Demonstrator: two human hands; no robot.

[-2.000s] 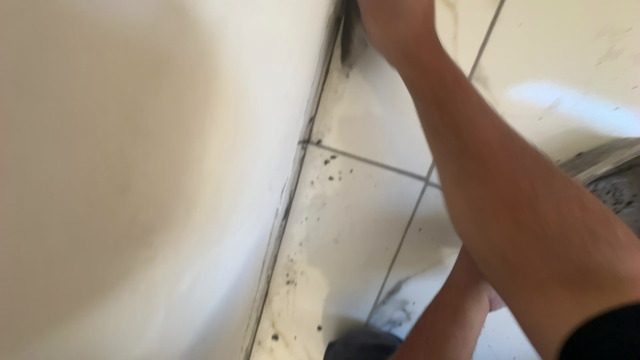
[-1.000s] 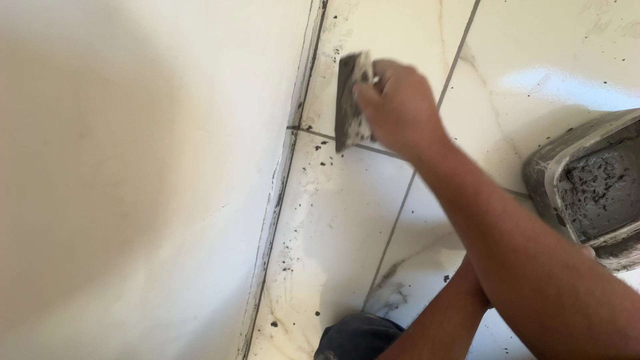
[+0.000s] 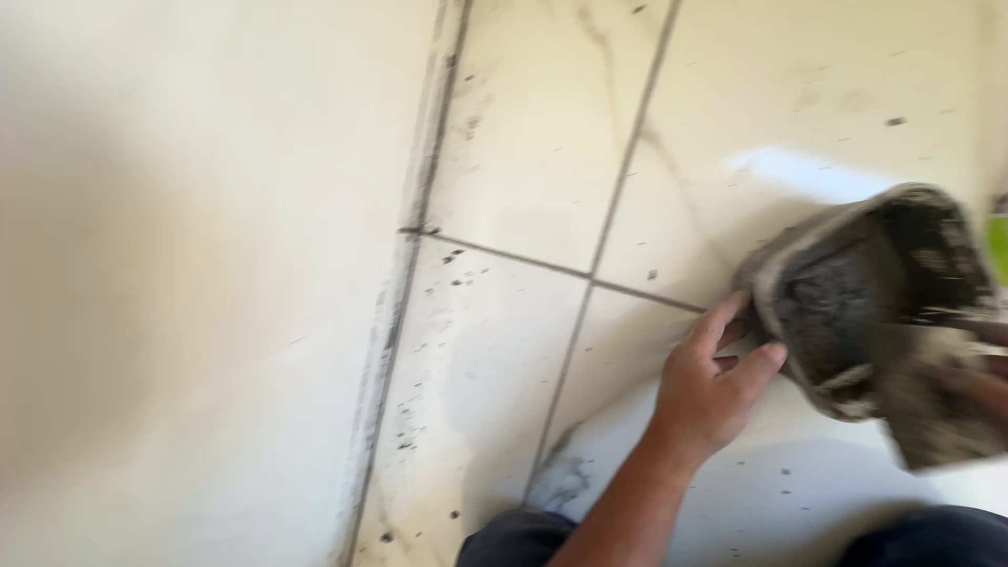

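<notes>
My left hand (image 3: 713, 378) grips the near left rim of a plastic tub (image 3: 776, 276), its thumb and fingers on the wall. Dark grey grout (image 3: 827, 307) lies inside the tub, which is tilted. At the right edge my right hand (image 3: 976, 386), blurred and partly out of view, holds a grout-smeared float or spreader (image 3: 913, 402) at the tub's near right rim. Dark grout lines cross the marble-look floor tiles (image 3: 520, 165). Along the wall's foot runs a dark joint (image 3: 437, 157) with smears on both sides.
A pale wall (image 3: 197, 276) fills the left side. Grout crumbs (image 3: 453, 258) are scattered on the tiles near it. My dark-clothed knees show at the bottom edge. A bright green object (image 3: 998, 244) is partly visible beyond the tub.
My right hand has moved with the spreader from the tiles near the wall to the tub at the right. My left hand, hidden behind the right forearm earlier, now shows at the tub.
</notes>
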